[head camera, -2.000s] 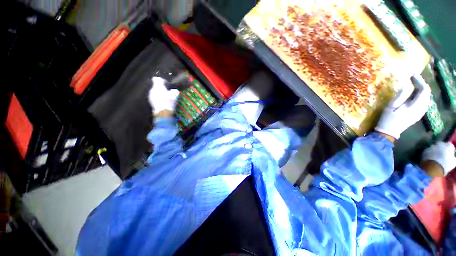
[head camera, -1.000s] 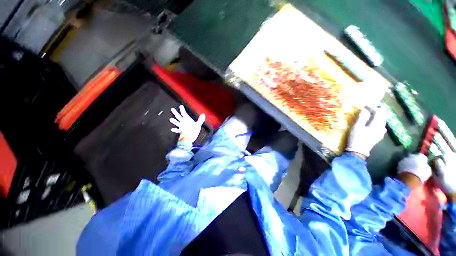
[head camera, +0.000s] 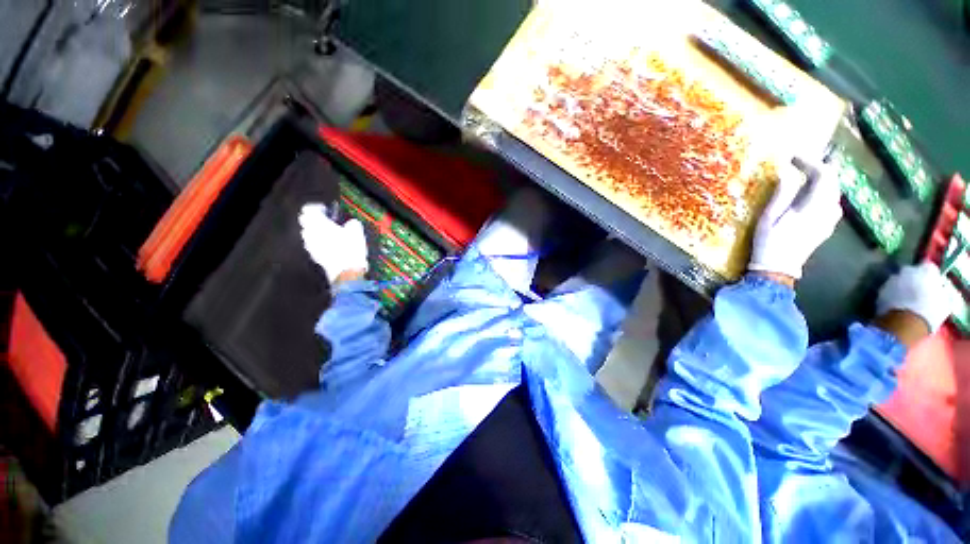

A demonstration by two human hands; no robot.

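Observation:
My gloved left hand [head camera: 335, 244] is over the black bin [head camera: 250, 356], at the left edge of a block of green circuit boards [head camera: 399, 255] with red strips between them. Its fingers are bent; whether they grip anything is unclear. My gloved right hand [head camera: 792, 228] lies at the right edge of the tan pad [head camera: 606, 53]. A small dark shape shows at its fingertips; I cannot tell whether it is held. Reddish-brown debris [head camera: 659, 143] covers the pad's middle and near part. A green-white board [head camera: 745, 66] lies near the pad's far edge.
More boards [head camera: 870, 202] lie on the dark-green bench [head camera: 659, 9] beyond and right of the pad. Another person's gloved hand [head camera: 920, 295] is at the right, by a red strip [head camera: 943, 218] and red surface [head camera: 927, 404]. Orange-red sheets [head camera: 194, 207] stand by the bin.
My left hand was spread open above the bin one second ago and is now lower left with bent fingers. The green boards in the bin show again. My right hand stays by the pad's right edge.

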